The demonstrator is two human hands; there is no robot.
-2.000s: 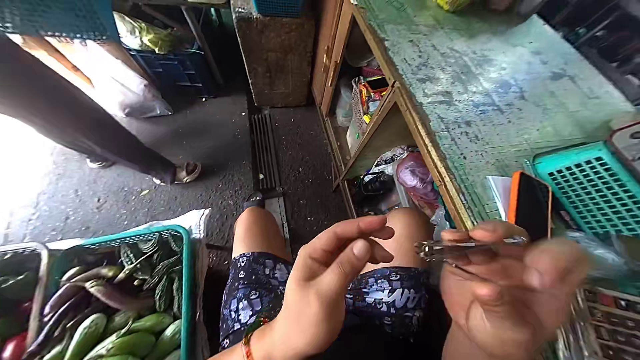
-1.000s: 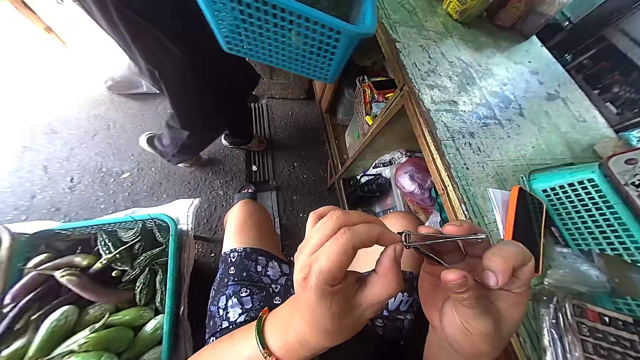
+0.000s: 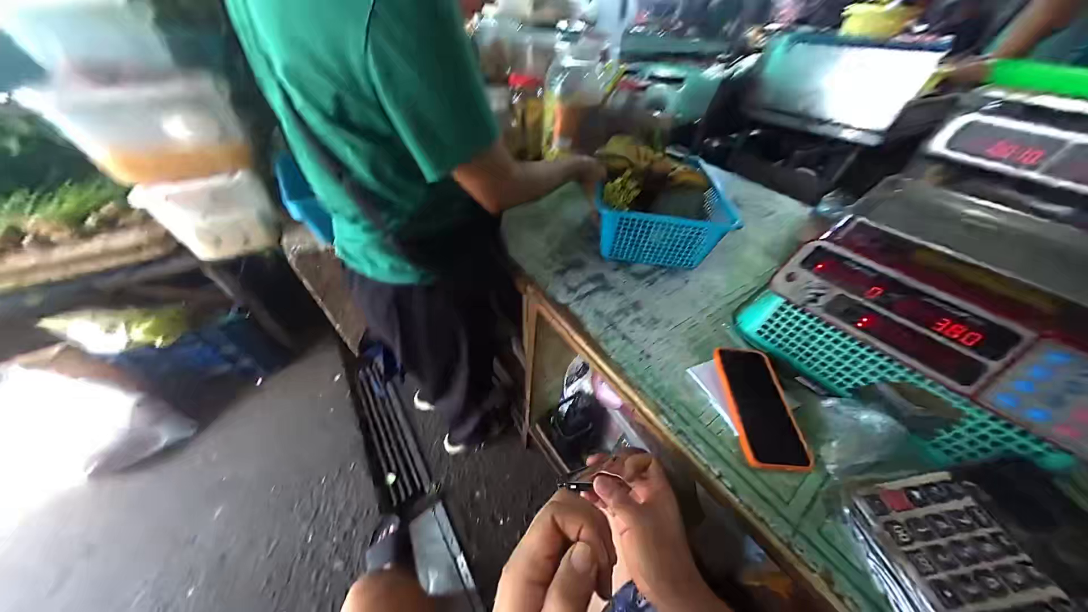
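My right hand (image 3: 642,527) pinches a small dark metal object (image 3: 578,486), partly hidden by the fingers, so its kind is unclear. Close against it, my left hand (image 3: 561,552) has its fingers bent; whether it grips the same object cannot be told. Both hands are low in the view, over my lap and beside the edge of a worn green counter (image 3: 629,314). On that counter a phone in an orange case (image 3: 763,410) lies partly over white paper (image 3: 712,391).
A person in a green shirt (image 3: 382,127) stands at the counter, one hand at a blue plastic basket (image 3: 663,234) with produce. Right are a digital scale (image 3: 901,306) over a green basket (image 3: 850,365), a clear plastic bag (image 3: 863,433) and a calculator (image 3: 960,544). A metal grate (image 3: 395,433) crosses the floor.
The view has swung up and away from the vegetable basket. The blue basket, held in the air one second ago, now rests on the counter. My hands stay close together around the small metal object.
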